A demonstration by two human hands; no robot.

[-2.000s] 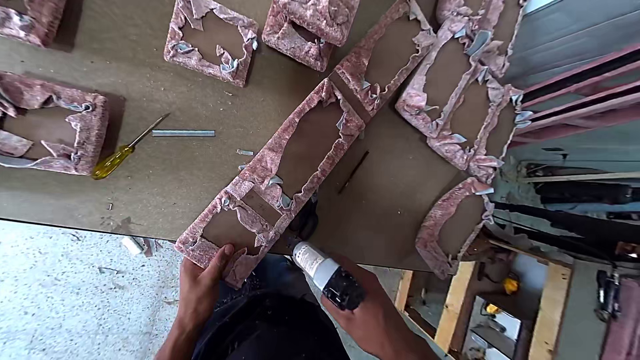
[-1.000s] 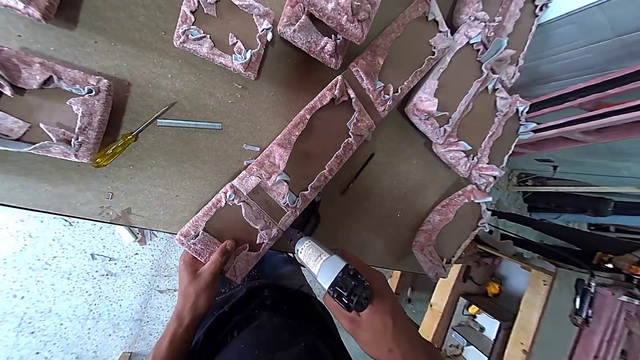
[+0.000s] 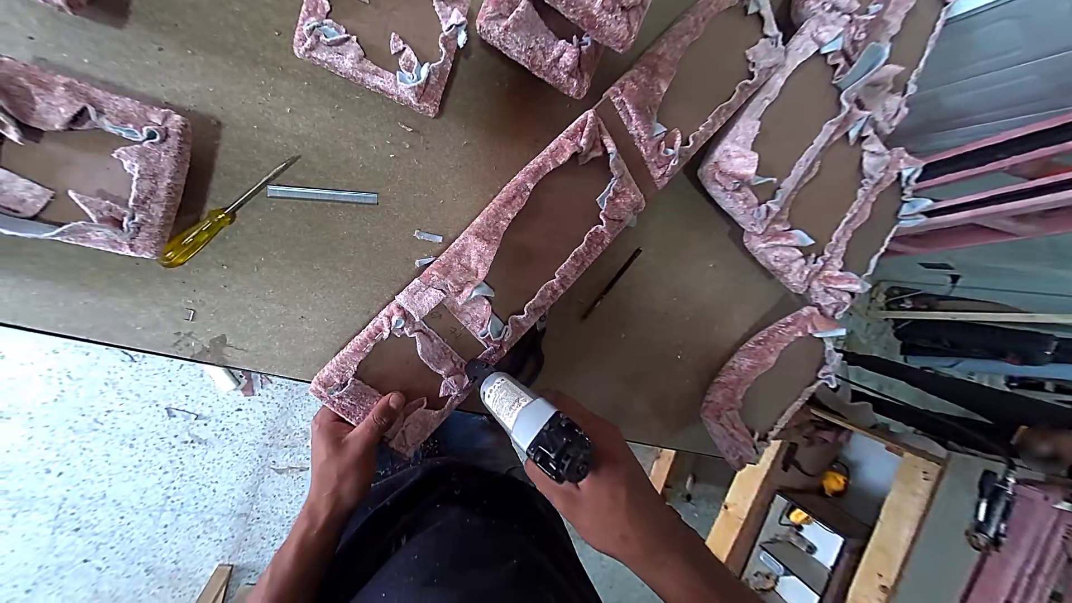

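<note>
My left hand (image 3: 356,444) grips the near corner of a long panel (image 3: 473,251) wrapped in pink plush fabric, thumb on top of its folded edge. This panel lies slantwise on the brown worktable, its near end over the edge. In my right hand (image 3: 590,486) is a pneumatic staple gun (image 3: 523,414), with a white-and-black body; its nose touches the fabric at the panel's right edge. The gun hides part of that hand's grip. Cut fabric edges are turned onto the board, leaving its middle bare.
More fabric-wrapped panels (image 3: 377,79) lie at the back, left and right. A yellow-handled screwdriver (image 3: 201,234), a strip of staples (image 3: 322,195) and a thin dark rod (image 3: 611,283) rest on the worktable (image 3: 251,310). A wooden frame (image 3: 896,519) stands lower right.
The view has shifted a little. Both hands keep hold of the panel and the staple gun, and the gun's nose stays near the panel's right edge.
</note>
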